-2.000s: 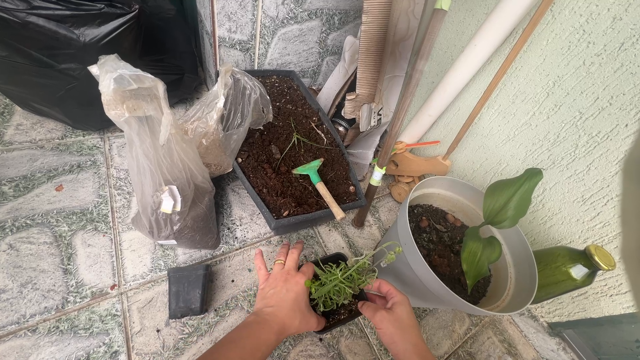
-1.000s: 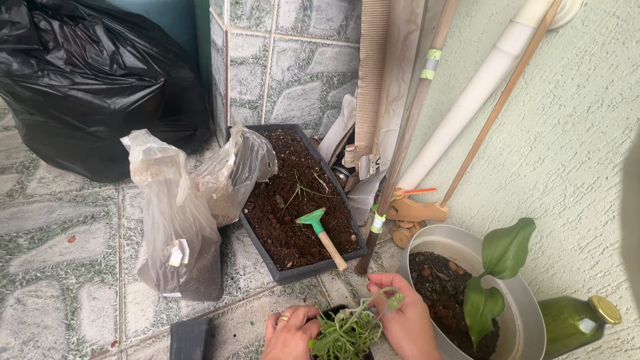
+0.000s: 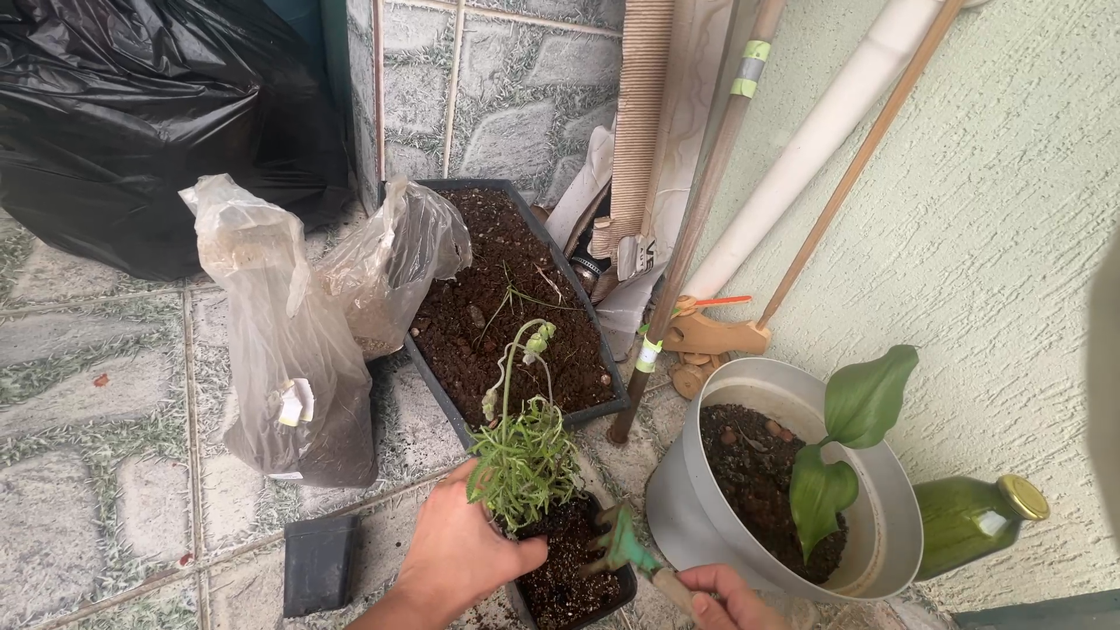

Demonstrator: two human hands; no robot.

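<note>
My left hand (image 3: 468,529) is closed around the near-left side of a bushy green plant (image 3: 525,472), at the soil of a small black plastic pot (image 3: 626,588). Its thumb lies over the dark soil (image 3: 564,560). My right hand (image 3: 726,595) grips the wooden handle of a small green hand rake (image 3: 626,542), whose tines touch the soil at the pot's right side. The plant leans toward the back left, with drooping stems above it. Whether its roots are loose from the pot is hidden.
Behind stands a black planter box (image 3: 442,389) of soil. A gray pot (image 3: 669,490) with a broad-leaved plant and a green glass bottle (image 3: 962,525) are at right. Plastic bags (image 3: 289,350) of soil, an overturned black pot (image 3: 319,564) and a black garbage bag (image 3: 157,131) are at left.
The small green rake, lying on the planter box's soil in both earlier frames, is now in my right hand at the small pot. My left hand has taken hold at the plant's base.
</note>
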